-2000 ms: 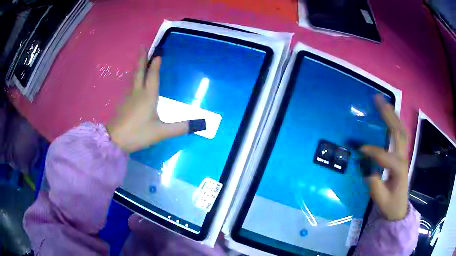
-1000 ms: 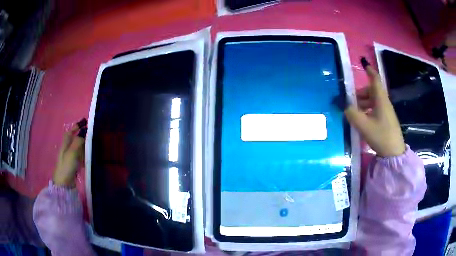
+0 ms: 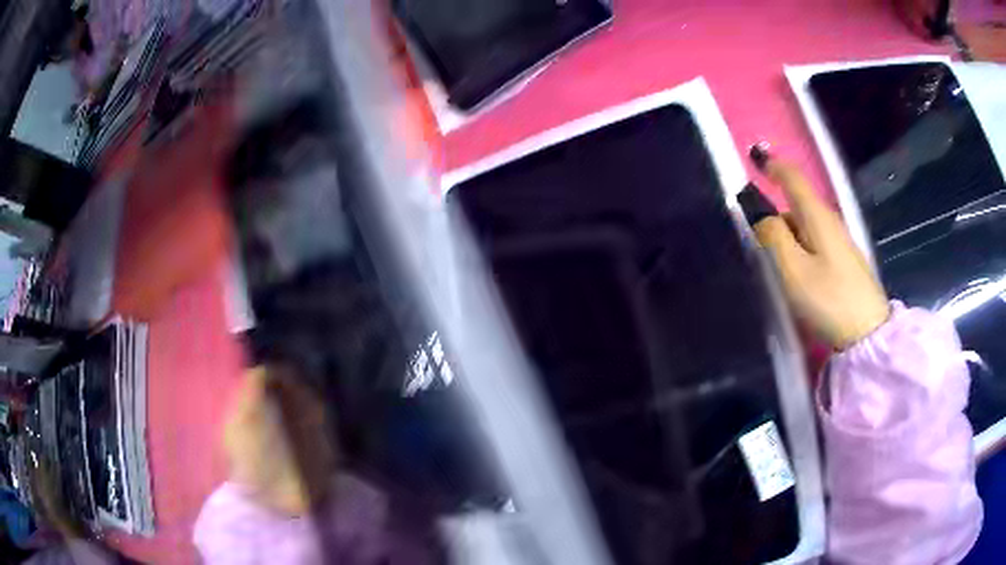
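Observation:
The left tablet [image 3: 342, 320] is dark, blurred and tilted up off the bench, with its white sheet edge towards the right tablet. My left hand [image 3: 265, 441], blurred, grips it at its lower left edge; the fingers are partly hidden. The right tablet [image 3: 629, 331] lies flat with a black screen, a white margin and a barcode label [image 3: 766, 461] near its lower right corner. My right hand [image 3: 822, 265] is at its upper right edge, fingers apart, with black finger cots; the thumb is at the edge, and whether it touches is unclear.
A separate dark tablet [image 3: 502, 44] lies at the far side. Another dark tablet [image 3: 910, 155] on white lies at the right. Stacked tablets with white sheets [image 3: 116, 430] stand at the left. The pink mat [image 3: 629, 66] and an orange-red strip [image 3: 182, 232] show.
The left tablet has been taken hold of and lifted into a tilt. The right tablet's screen has gone from blue to black. The view has turned; my right hand stays by the right tablet's edge.

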